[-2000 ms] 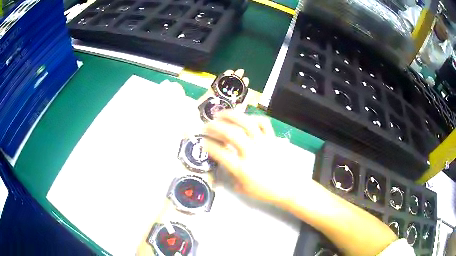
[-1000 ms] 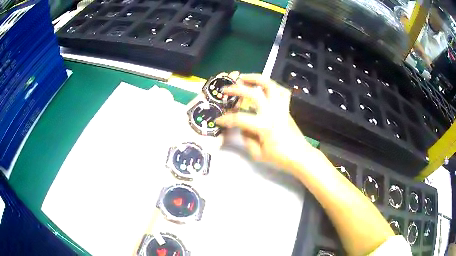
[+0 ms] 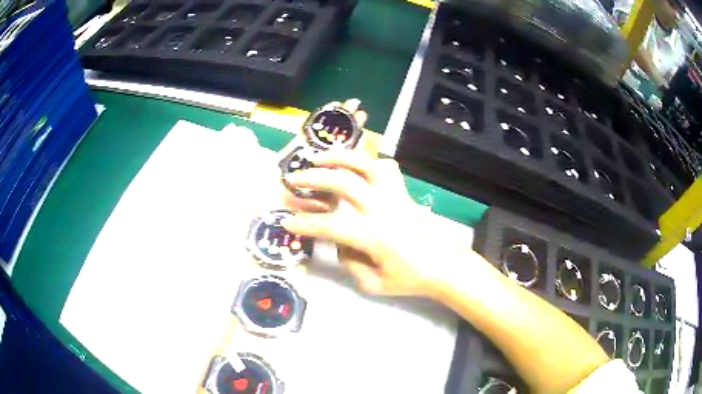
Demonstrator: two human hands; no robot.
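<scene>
Several strapless round smartwatches lie in a line along my left hand and forearm. The far smartwatch (image 3: 332,128) is lit with small coloured dots and rests on my left hand (image 3: 352,108), mostly hidden, with fingertips showing past it. The second is partly covered by my right hand (image 3: 369,219). My right hand is empty, fingers apart, with fingertips over the second watch and at the third smartwatch (image 3: 277,240), which shows white and orange marks. The fourth smartwatch (image 3: 268,304) and the nearest smartwatch (image 3: 243,378) show red icons; the nearest is cut off by the lower edge.
A white sheet (image 3: 154,231) lies under the arm on a green mat (image 3: 58,231). Blue trays (image 3: 42,115) are stacked left. Black foam trays with watches stand at the back left (image 3: 192,65), back right (image 3: 493,165) and near right (image 3: 543,296). A yellow post (image 3: 677,231) stands at right.
My right hand moved from the two far watches back toward me, its fingertips now at the second and third. The third watch's display now has an orange mark. The view shifted slightly.
</scene>
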